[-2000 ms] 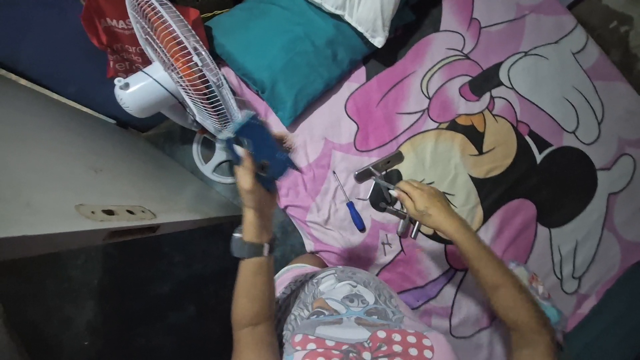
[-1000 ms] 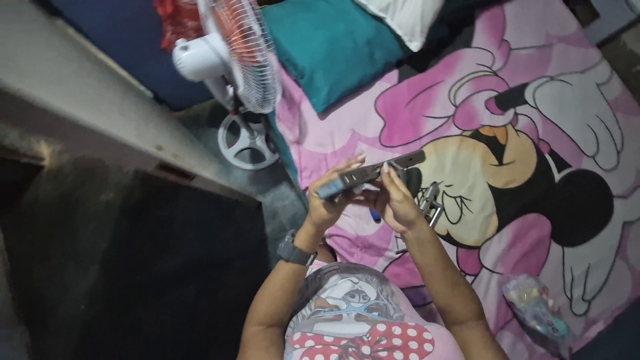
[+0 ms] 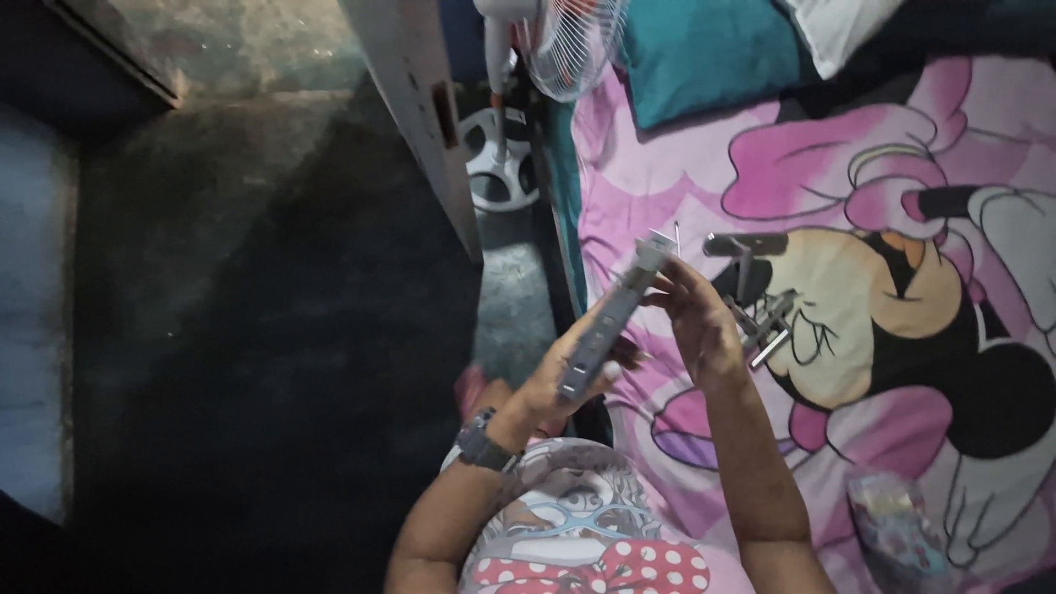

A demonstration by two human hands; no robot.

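Note:
My left hand (image 3: 549, 379) holds a narrow metal-edged case, apparently a mortise lock (image 3: 606, 330), tilted with its slotted edge toward me. At its upper end are the fingers of my right hand (image 3: 701, 326), touching it; their exact hold is partly hidden. Just right of that hand, a metal door handle with a long plate (image 3: 747, 244) lies on the pink printed bedspread (image 3: 635, 214), with more metal parts and a shiny cylinder (image 3: 770, 348) beside it. A thin metal shaft (image 3: 677, 238), likely the screwdriver's, shows beyond my right fingers; its handle is hidden.
A door edge (image 3: 421, 124) with a cutout stands at the upper left, near the fan (image 3: 499, 157). A teal pillow (image 3: 709, 66) and a white one (image 3: 846, 29) lie at the top of the bed. A clear plastic package (image 3: 899, 528) lies at lower right.
My right hand has left the handle parts on the bed and come to the lock in my left hand. The lock has turned to a steeper tilt. The view has swung left.

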